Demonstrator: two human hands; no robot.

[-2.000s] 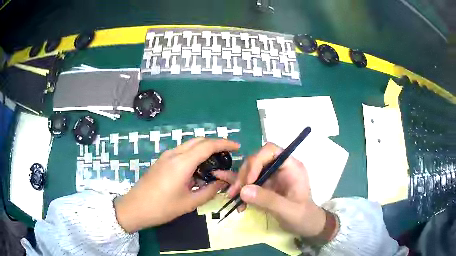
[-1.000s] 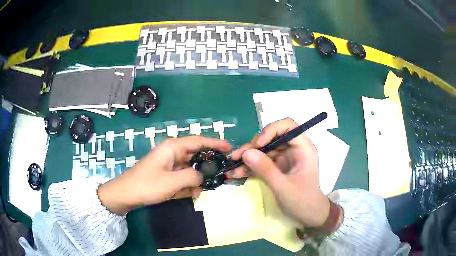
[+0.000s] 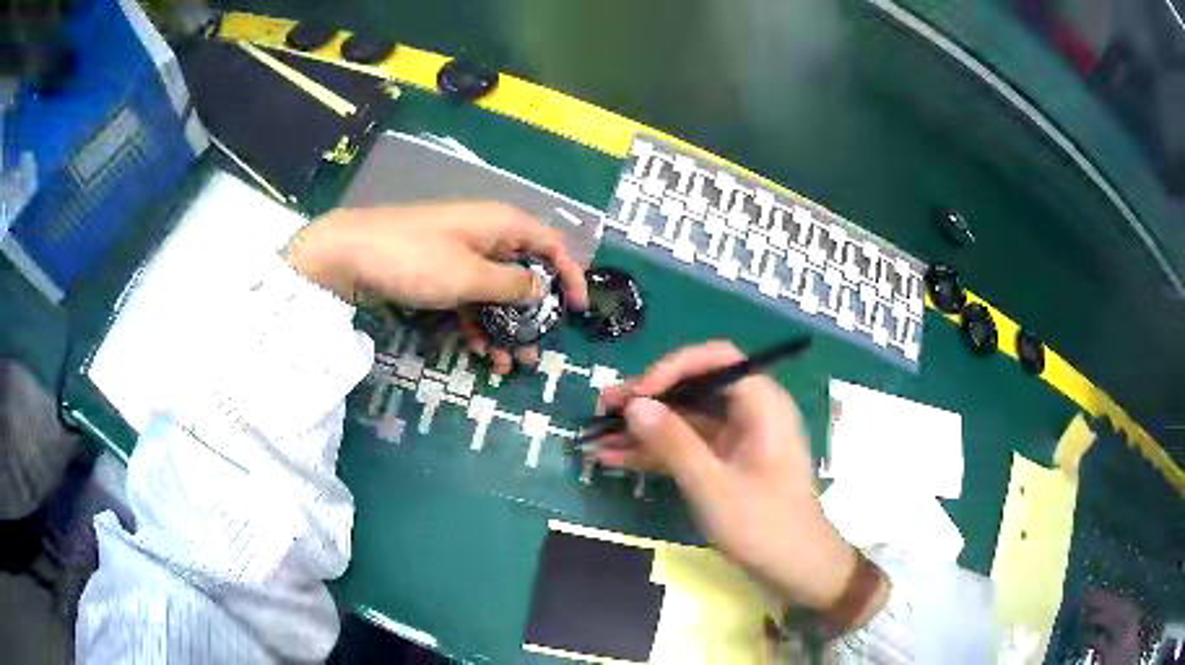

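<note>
My left hand [image 3: 448,260] holds a round black housing [image 3: 522,301] between thumb and fingers, above the bench mat left of the middle. Another round housing [image 3: 611,304] lies just right of it. My right hand [image 3: 728,461] holds the slim black tweezers [image 3: 767,357] slanting up to the right, with their tip near the partly used clear liner [image 3: 481,422]. The T-shaped pieces on that liner lie between and below my hands. Whether the tweezer tip touches the liner cannot be told.
A full sheet of T-shaped pieces [image 3: 767,247] lies along the yellow strip, with housings on both sides. A grey sheet [image 3: 429,182] and a blue box-shaped device [image 3: 104,156] are at the left. A black sheet [image 3: 594,591], yellow paper [image 3: 708,611] and white sheets [image 3: 897,435] lie nearer.
The view has turned and shifted left, showing the blue device. My left hand has moved the housing away from my right hand, towards the grey sheet. The tweezers stay in my right hand.
</note>
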